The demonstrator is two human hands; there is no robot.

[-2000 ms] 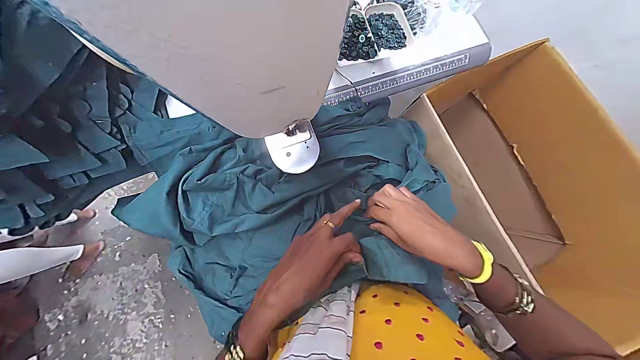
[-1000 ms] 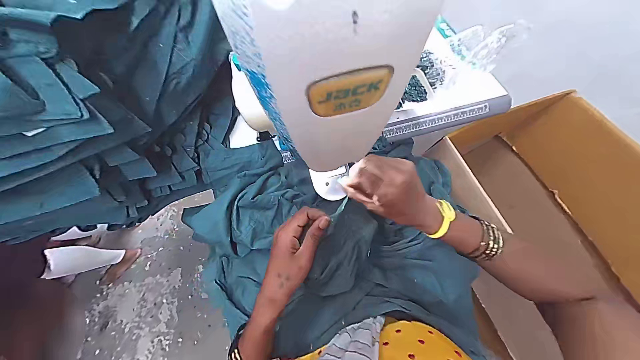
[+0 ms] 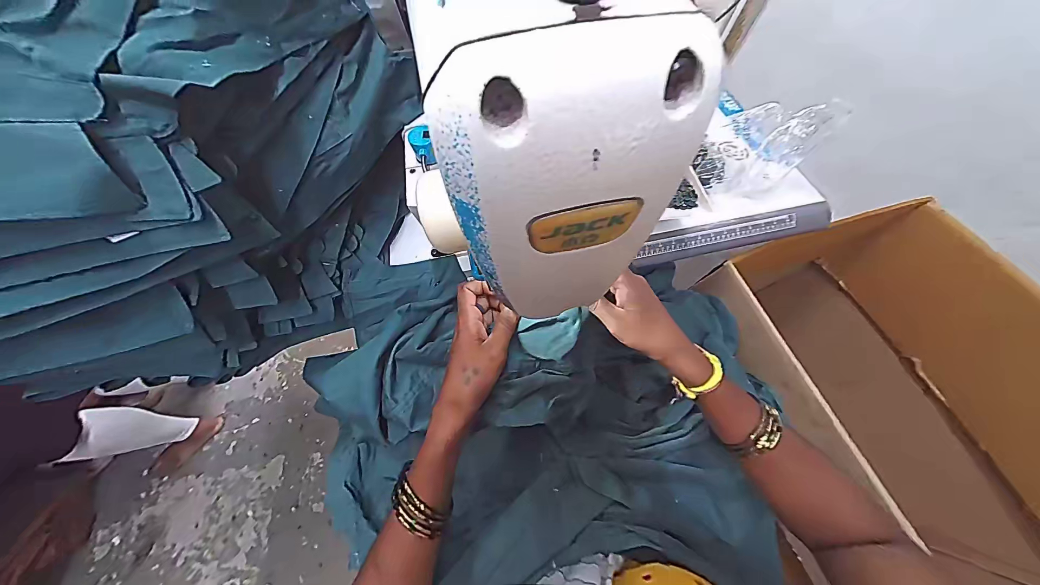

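A teal cloth garment spreads over my lap and up under the white Jack sewing machine head. My left hand pinches the cloth at the lower left edge of the head, its fingertips partly behind the casing. On the other side, my right hand grips the cloth with bent fingers close to the head's lower right edge. Between both hands a lighter teal patch of cloth lies just below the head. The needle area is hidden behind the casing.
Stacked teal cloth pieces fill the left side. An open cardboard box stands at the right. Behind the machine head, the table edge bears a ruler, with dark buttons and clear plastic behind it. Another person's foot is at lower left.
My hands were close together on the cloth in front of the machine; now they are apart, one at each side of the head. The view has shifted, showing more of the head.
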